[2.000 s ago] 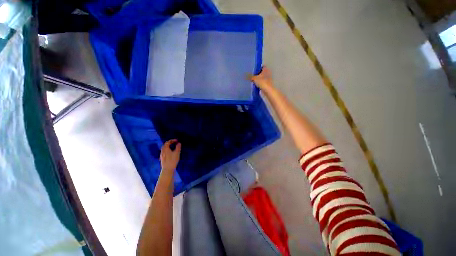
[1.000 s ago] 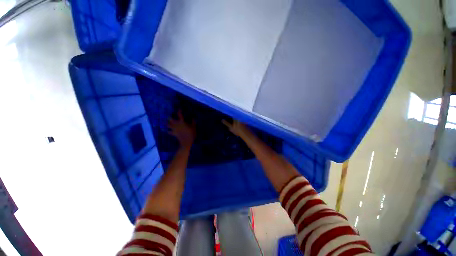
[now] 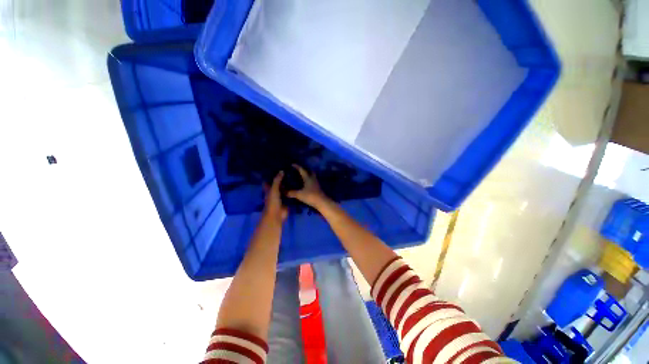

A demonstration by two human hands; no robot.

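Note:
A deep blue crate (image 3: 167,153) stands on the floor in front of me, with a dark mass of small black parts (image 3: 245,142) on its bottom. My left hand (image 3: 276,199) and my right hand (image 3: 307,190) are inside it, close together, with a dark clump of the parts (image 3: 292,179) gripped between them. Single parts are too dark to tell apart. A shallower blue crate (image 3: 498,153) lies across the far side of the deep crate and hides part of it. A white liner (image 3: 420,85) covers its bottom, and no parts show on it.
Part of another blue crate (image 3: 153,18) is at the upper left. A small dark piece (image 3: 51,160) lies on the pale floor at left. A red thing (image 3: 312,323) is between my legs. Blue stools and crates (image 3: 575,297) stand at the lower right, beyond a floor line (image 3: 445,249).
My hands have come together around a clump of black parts; a second ago they were apart over the heap. The view has shifted, and both crates sit slightly higher and further left in it.

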